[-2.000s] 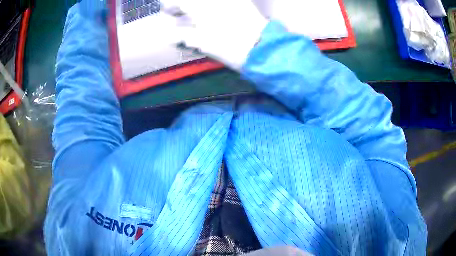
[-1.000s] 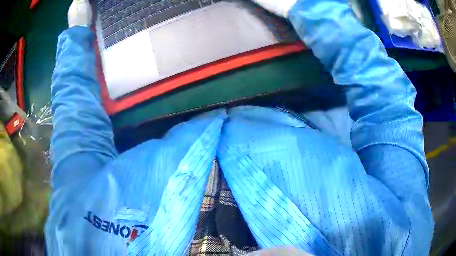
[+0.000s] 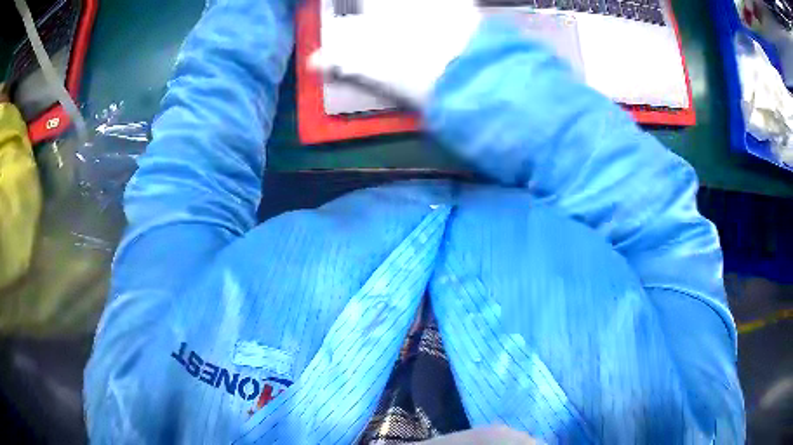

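An open silver-grey laptop lies on a red carrier at the top of the view. Its black keys show partly at the top edge. My right hand, in a white glove, is over the left part of the palm rest, blurred and overexposed. Whether it holds a cloth cannot be told. My left hand is beyond the top edge of the picture; only its blue sleeve shows, left of the carrier. The laptop's screen is out of view.
At the right is a blue bin with crumpled white wipes. At the left are another laptop on a red carrier, a pale strap, clear plastic film and yellow material. The green bench mat runs beneath.
My right hand has moved from the carrier's right side to the left part of the palm rest. My left hand has left the view. The laptop and carrier appear farther right and straighter.
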